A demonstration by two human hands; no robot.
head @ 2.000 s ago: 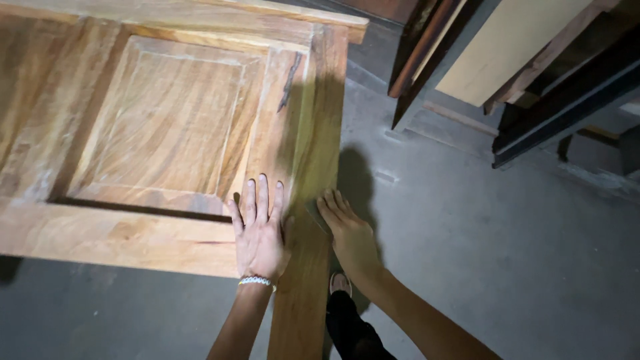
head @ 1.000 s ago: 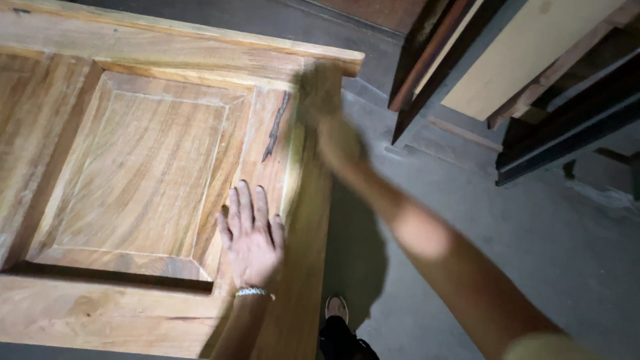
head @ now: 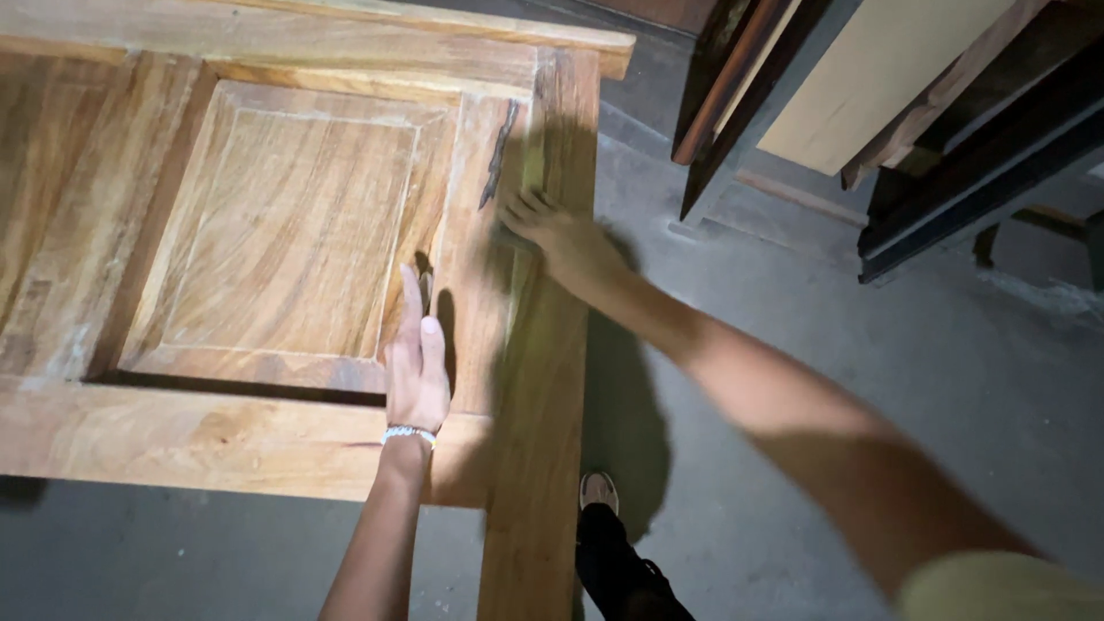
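A panelled wooden piece (head: 293, 233), with a raised panel in a frame and a dark crack (head: 498, 155) in the wood, fills the left and centre. My left hand (head: 420, 362), a beaded bracelet at its wrist, is turned on edge over the panel's right border, fingers up and holding nothing. On the right, my right hand (head: 552, 228) lies palm down across the inner edge of the end board (head: 552, 371), just below the crack. In shadow and slightly blurred, it hides whatever may be under its palm.
Dark frames (head: 759, 103) and a pale board (head: 880, 78) lean at the upper right, beside long black pieces (head: 983, 164). A top rail (head: 345, 34) juts past the end board. My foot (head: 599, 490) stands on the grey floor (head: 759, 517) by the board's right edge.
My right hand has come down from the top corner of the end board to below the crack. The left hand, flat on the wood before, has turned onto its edge.
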